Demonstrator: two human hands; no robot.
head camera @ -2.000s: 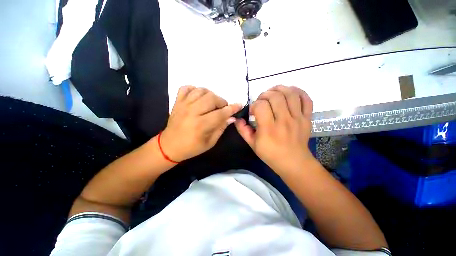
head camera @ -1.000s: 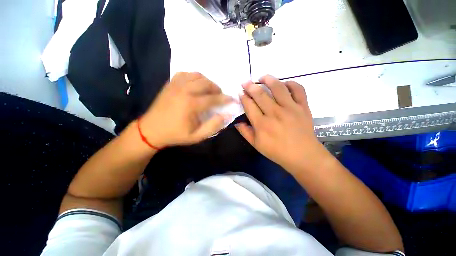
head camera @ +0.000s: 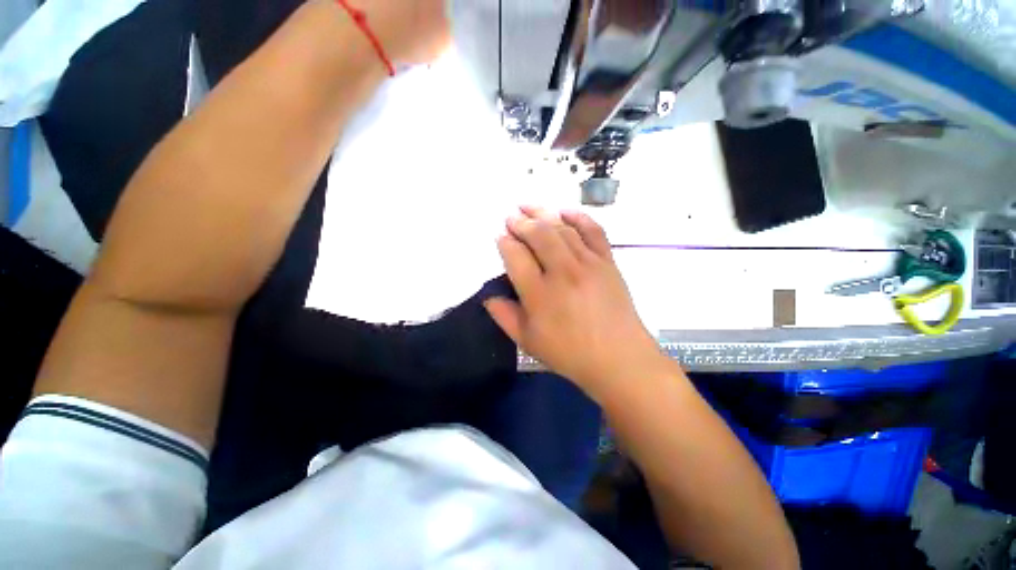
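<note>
White pocketing (head camera: 418, 223) lies over a black garment panel (head camera: 390, 351), in front of the sewing machine's needle area (head camera: 546, 139). My right hand (head camera: 563, 290) rests palm down on the right edge of the cloth, fingertips just in front of the needle area; whether it pinches the cloth cannot be told. My left hand (head camera: 418, 31) is at the top, left of the machine head, partly cut off by the frame's edge and the machine; its fingers are hidden. The white machine head with blue stripe (head camera: 891, 67) fills the top right.
A smartphone (head camera: 774, 173) lies on the machine bed. Green-handled snips (head camera: 934, 256) and yellow-handled scissors (head camera: 930, 310) lie at the right. A brown tape patch (head camera: 784, 307) and a ruler strip (head camera: 724, 354) are near the front edge. Blue bins (head camera: 852, 468) stand below. More black cloth (head camera: 106, 123) lies left.
The view has shifted, showing more of the machine head and the tools at right. My left hand has moved from the cloth's front edge up beside the machine head. The white pocketing now lies spread out.
</note>
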